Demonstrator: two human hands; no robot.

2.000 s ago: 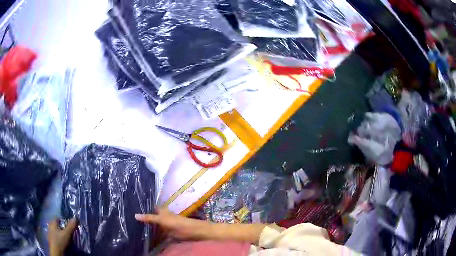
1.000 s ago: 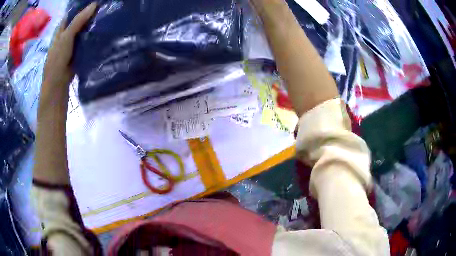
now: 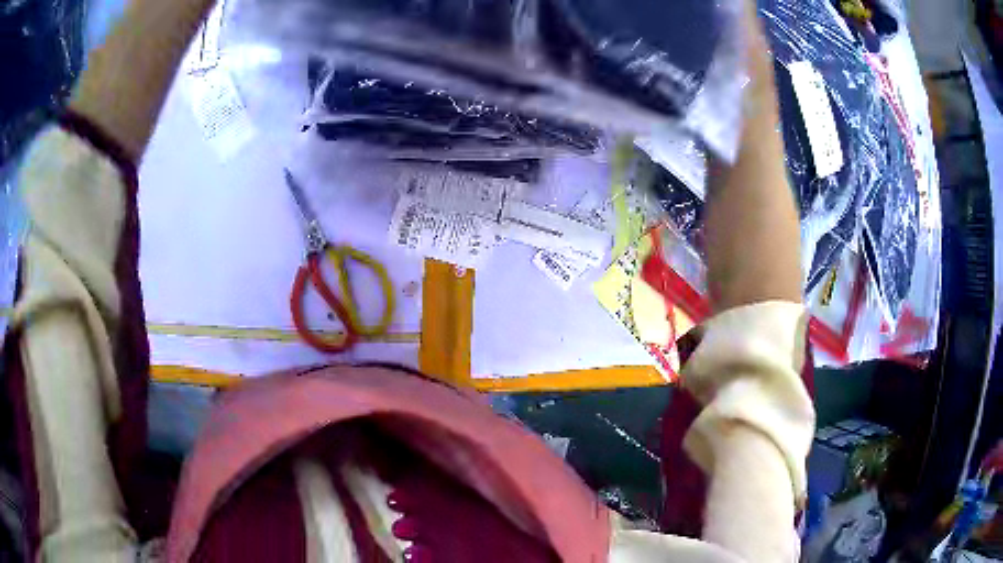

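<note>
A dark garment in a clear polybag point(image 3: 627, 50) spans the top between my forearms, blurred and cut off by the picture's edge. Below it, another dark bagged pack point(image 3: 440, 110) lies on the table. My left hand and my right hand are both out of the picture beyond the top edge; only forearms and rolled cream sleeves show, so their grip is hidden. Scissors point(image 3: 330, 275) with one red and one yellow handle loop lie on the white table, blades pointing up and slightly left. Printed label sheets point(image 3: 451, 214) lie right of them.
The white table point(image 3: 231, 264) has orange tape point(image 3: 447, 319) at its front. A white label strip point(image 3: 217, 108) lies upper left. A red-edged item point(image 3: 673, 277) and dark glossy bagged packs point(image 3: 847, 165) are at right. Littered floor shows at lower right.
The view has shifted. My forearms have reached further up, taking my hands out of view. The bagged garment has moved up, uncovering a dark pack beneath. The scissors remain on the table.
</note>
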